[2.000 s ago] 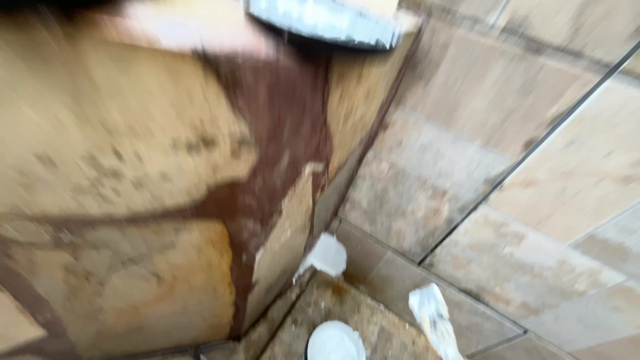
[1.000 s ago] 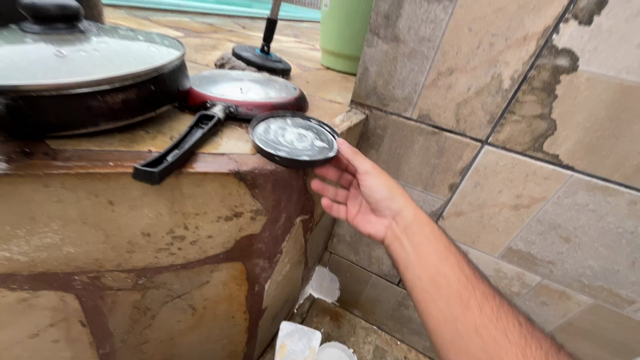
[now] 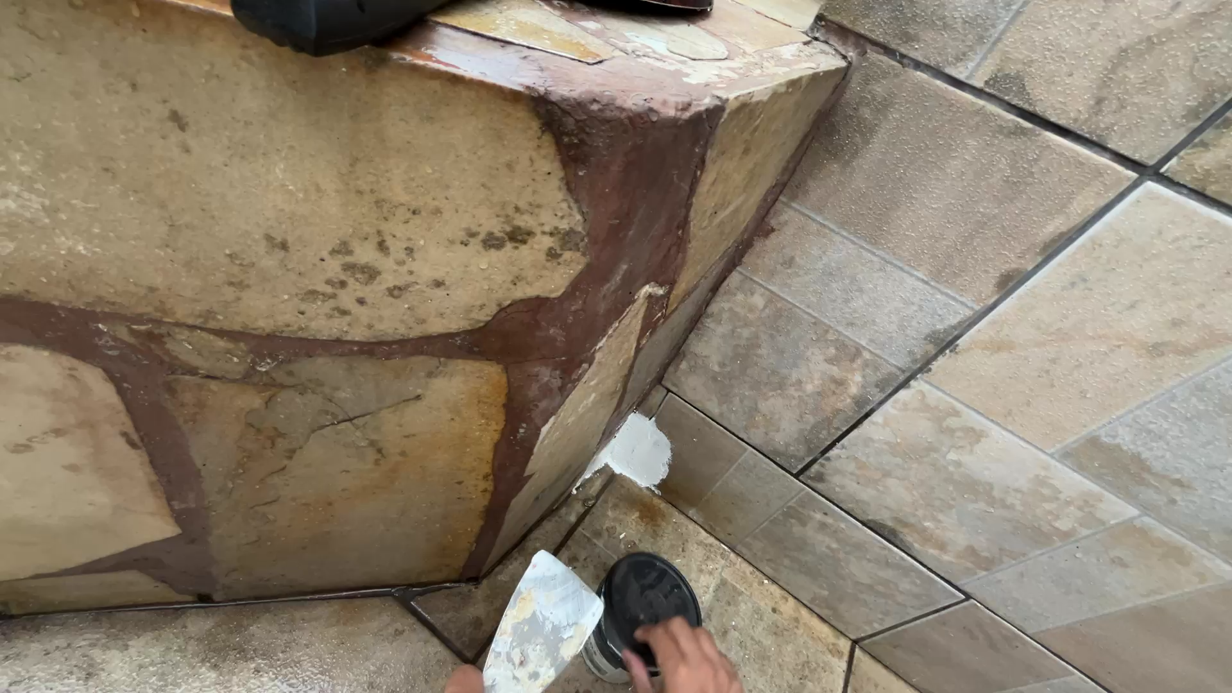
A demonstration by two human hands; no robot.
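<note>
A putty knife (image 3: 544, 621), its blade smeared with white and beige filler, points upward at the bottom centre. Only a small part of my left hand (image 3: 464, 680) shows beside the blade's lower end; it appears to hold the knife, whose handle is out of frame. Right of the blade, a black lid (image 3: 650, 597) covers a small tub (image 3: 604, 658). My right hand (image 3: 685, 659) has its fingers and thumb on the lid's near edge. White filler (image 3: 638, 450) lies in the corner where the stone-clad block meets the tiled wall.
The stone-clad block (image 3: 366, 212) with reddish-brown joints fills the left and upper middle. A black pan handle (image 3: 322, 24) sticks out over its top edge. At right stands the tiled wall (image 3: 914, 221). A tiled ledge (image 3: 751, 616) runs below the filler, with wet floor (image 3: 192, 654) at lower left.
One second ago my right hand held the black lid, its whitish inner face up, by the block's top. Now the hand is down at the tub, with the lid on it. The view has tilted downward.
</note>
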